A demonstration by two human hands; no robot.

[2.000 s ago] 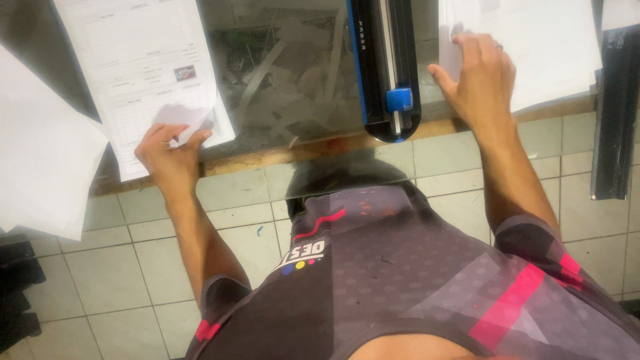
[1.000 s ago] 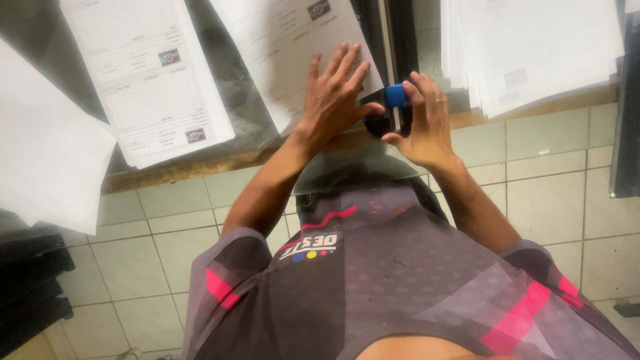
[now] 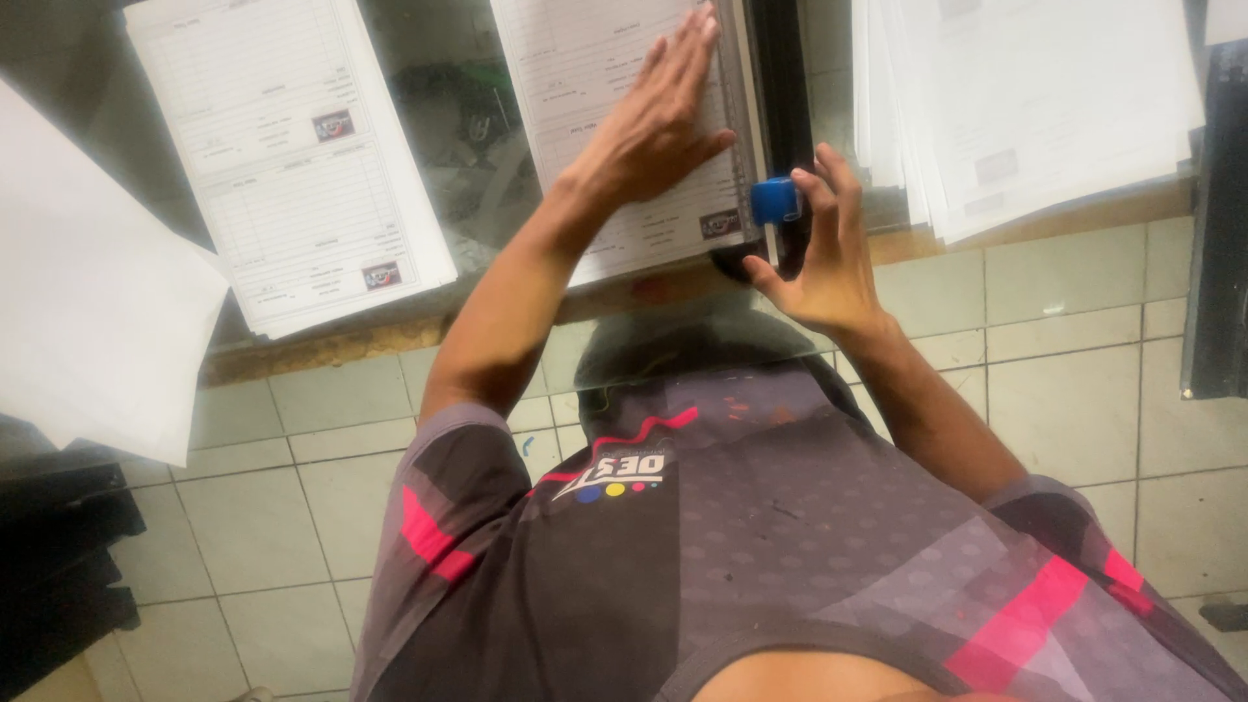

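Flat on a printed form sheet (image 3: 624, 234) lies my left hand (image 3: 658, 132), its fingers close together and pointing away from me. The sheet rests on a rotary paper trimmer (image 3: 785, 88), its right edge along the rail. My right hand (image 3: 834, 244) is beside the trimmer's blue cutter head (image 3: 775, 201), thumb and fingers spread around its near right side; whether a fingertip touches it cannot be told. A stack of printed forms (image 3: 292, 175) lies to the left, and a stack of white sheets (image 3: 1033, 117) to the right.
Large white sheets (image 3: 88, 273) overhang the table at the far left. Paper offcuts (image 3: 468, 166) show through the glass tabletop. The table's wooden edge (image 3: 331, 353) runs in front of me. A long black bar (image 3: 1219, 234) stands at the right, above the tiled floor.
Two seconds ago my left hand was at the left stack and my right hand at the right stack. Both have come to the trimmer, where a printed sheet now lies.
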